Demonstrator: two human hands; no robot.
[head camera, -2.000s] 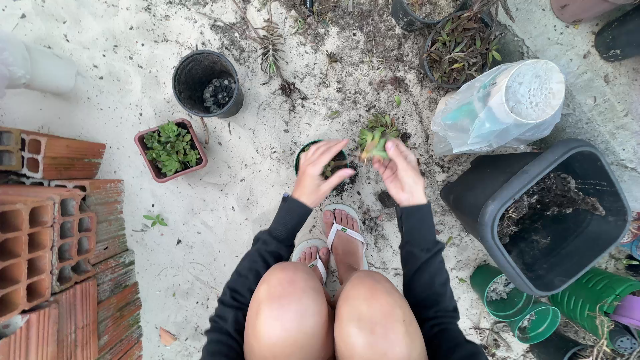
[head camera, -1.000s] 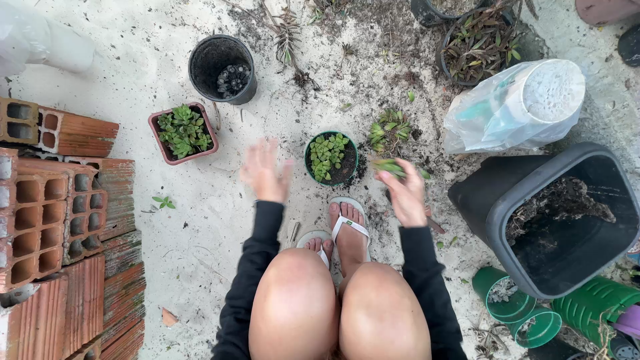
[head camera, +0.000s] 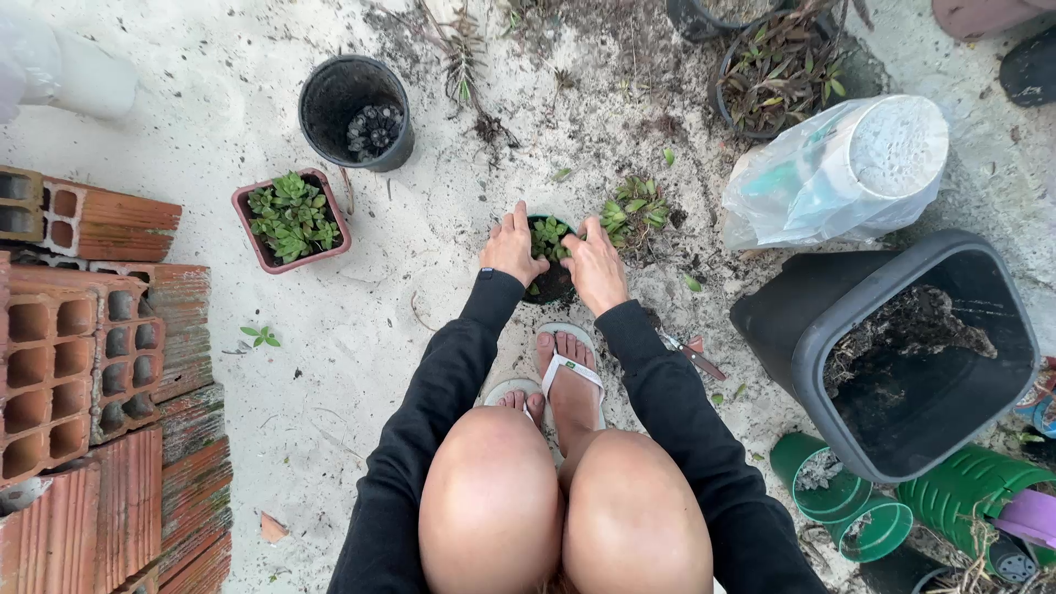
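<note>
A small round green pot (head camera: 551, 290) of dark soil with succulent cuttings (head camera: 546, 238) stands on the sand in front of my feet. My left hand (head camera: 513, 249) is at its left rim, thumb over the soil, fingers apart. At its right side my right hand (head camera: 596, 268) has its fingertips among the leaves; whether they pinch a cutting is hidden. A loose succulent clump (head camera: 637, 208) lies just beyond my right hand. To the left are a square pinkish pot (head camera: 346, 239) with succulents and a black pot (head camera: 396, 153) with dark lumps inside.
Hollow clay bricks (head camera: 124, 346) are stacked at left. On the right stand a bagged white container (head camera: 895, 148), a large dark-grey bin (head camera: 813, 363) with soil and roots, and green pots (head camera: 825, 478). A wooden-handled tool (head camera: 701, 360) lies near my right forearm. Potted brownish plants (head camera: 771, 74) are beyond.
Both hands have come in to the green pot; a second ago my left hand was off to its left and my right held a green cutting to its right.
</note>
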